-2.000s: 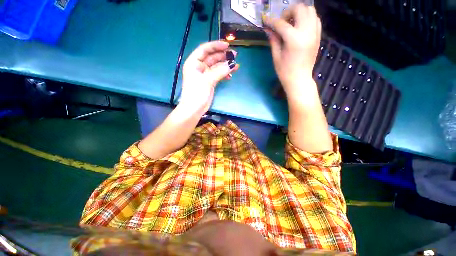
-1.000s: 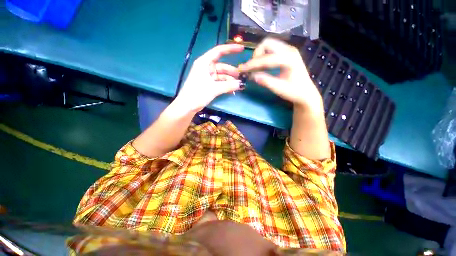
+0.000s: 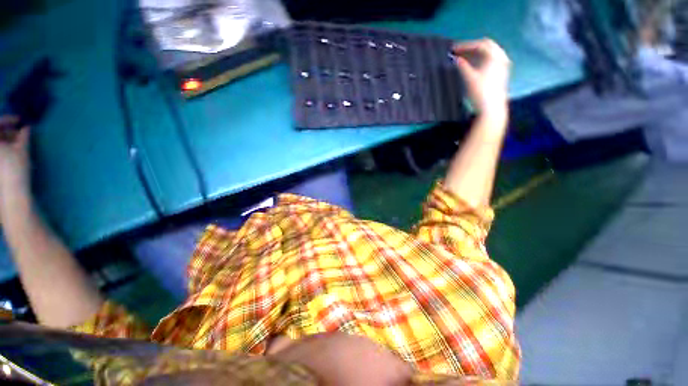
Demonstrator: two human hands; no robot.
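Observation:
My right hand (image 3: pixel 486 75) is over the right end of the ribbed black parts tray (image 3: pixel 441 90), thumb and finger together around what looks like a small black part (image 3: pixel 453 56) with a faint glint. Rows of shiny dots lie in the tray's left and middle grooves. My left hand (image 3: pixel 10 154) is cut off by the left edge and blurred. Its fingertips are by a dark pile of loose black parts (image 3: pixel 32 92); whether they hold anything cannot be told.
The bench unit (image 3: pixel 234 69), with a silver top and lit red-orange light, stands left of the tray. Two dark cables (image 3: pixel 134 151) run down the bench between my left hand and the unit. A dark tray stack (image 3: pixel 362 7) is behind the tray. Crumpled clear plastic is at upper right.
My hands have parted from working together before the unit: the left went far left to the dark pile, the right to the tray's right end. The view has turned and shifted right.

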